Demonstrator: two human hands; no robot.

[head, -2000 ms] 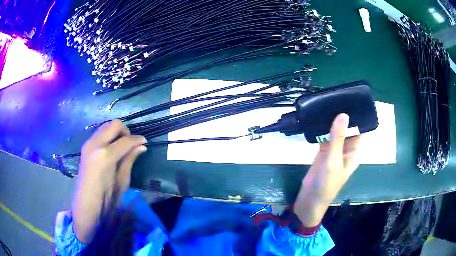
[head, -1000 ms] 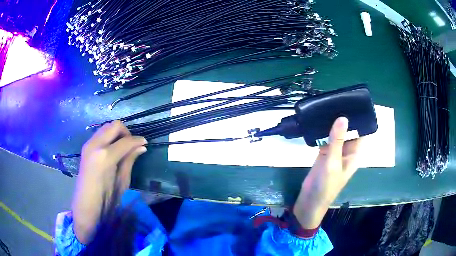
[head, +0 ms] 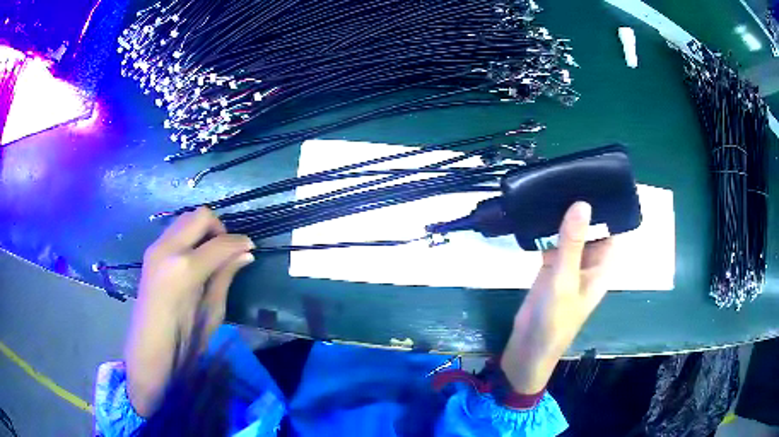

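Note:
My right hand [head: 568, 277] holds a flat black glue bottle [head: 572, 201] above the white sheet [head: 367, 265]. The bottle's narrow nozzle [head: 465, 224] points left, its tip at the upper edge of a small silvery connector [head: 437, 239]. The connector is the right end of a single thin black cable [head: 342, 246]. My left hand [head: 196, 256] pinches this cable between thumb and fingers left of the sheet. Its pale left end [head: 98, 267] lies beyond my hand. Several loose cables [head: 359, 192] lie across the sheet behind it; the bottle hides some of their right ends.
A dense main cable pile [head: 342, 51] lies behind the sheet. A banded cable bundle [head: 736, 171] lies at the far right. A small white piece [head: 629, 46] lies at the back right. A violet-white glow [head: 38, 94] is at the left of the green bench [head: 384, 324].
The nozzle tip has shifted slightly from the connector's middle to its upper edge. The left hand still pinches the cable in nearly the same place.

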